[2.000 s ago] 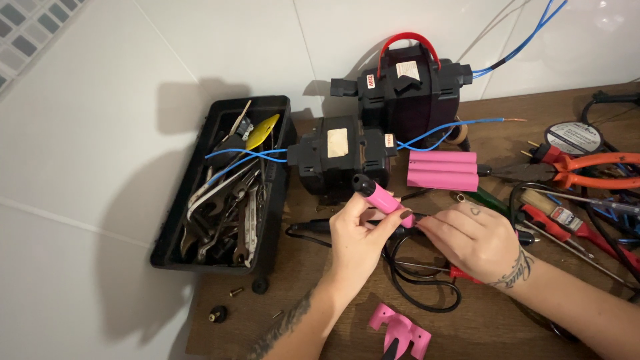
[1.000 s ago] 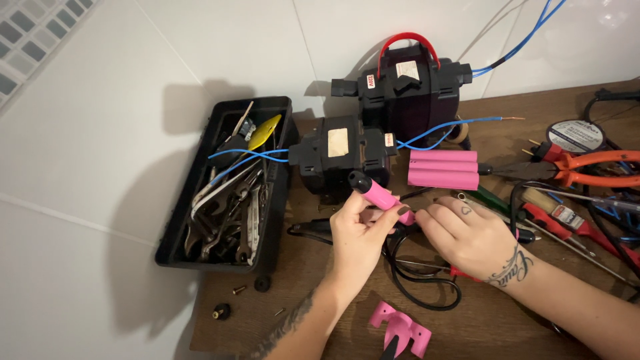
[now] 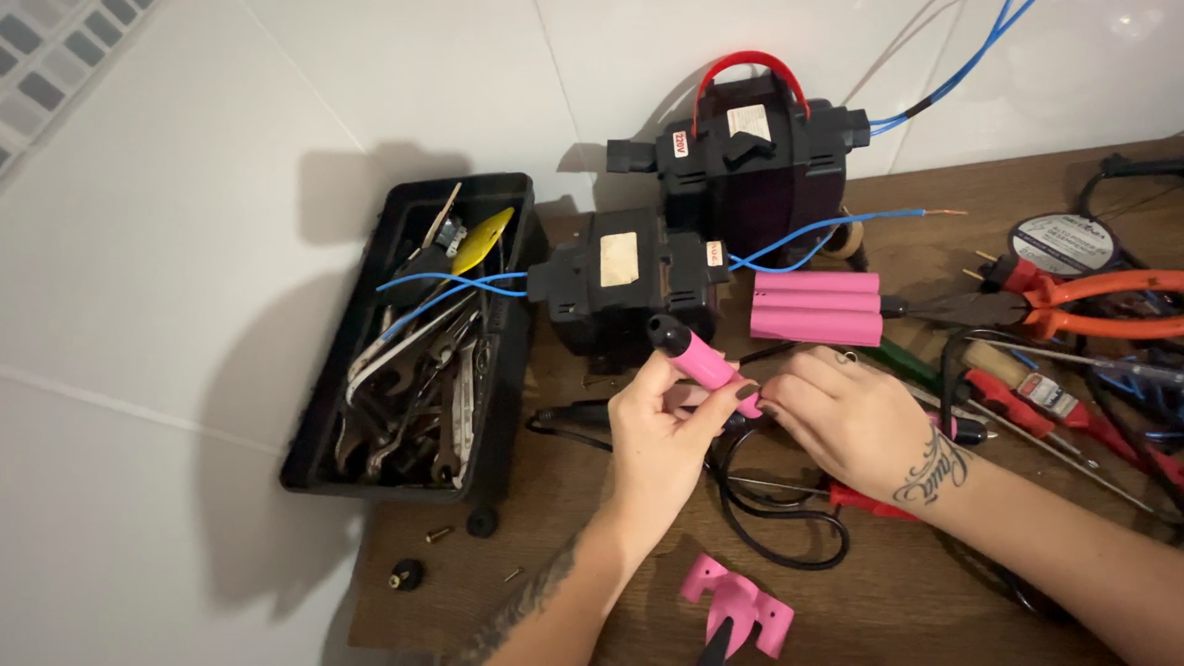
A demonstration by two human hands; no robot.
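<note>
My left hand (image 3: 661, 444) grips a pink plastic tube with a black end cap (image 3: 698, 361), tilted with the cap up and to the left. Thumb and fingers close around its lower part. My right hand (image 3: 842, 416) is at the tube's lower end, fingertips pinched together against it; whether they hold a small part cannot be told. Behind the hands lies a pink three-ribbed plastic piece (image 3: 816, 308). A pink bracket-like part (image 3: 737, 606) lies near the front edge, with a dark pointed thing over it. A black cable (image 3: 786, 560) loops on the wood below my hands.
A black toolbox (image 3: 504, 407) of wrenches stands left. Two black transformer-like units (image 3: 620, 314) (image 3: 754, 176) with blue wires stand at the back. Orange-handled pliers (image 3: 1101, 301), a brush (image 3: 1045, 393) and screwdrivers crowd the right. Small screws (image 3: 438, 535) and a black knob (image 3: 406, 574) lie front left.
The fingers of my right hand have shifted slightly at the tube's lower end. My left hand keeps its grip on the tube in nearly the same place.
</note>
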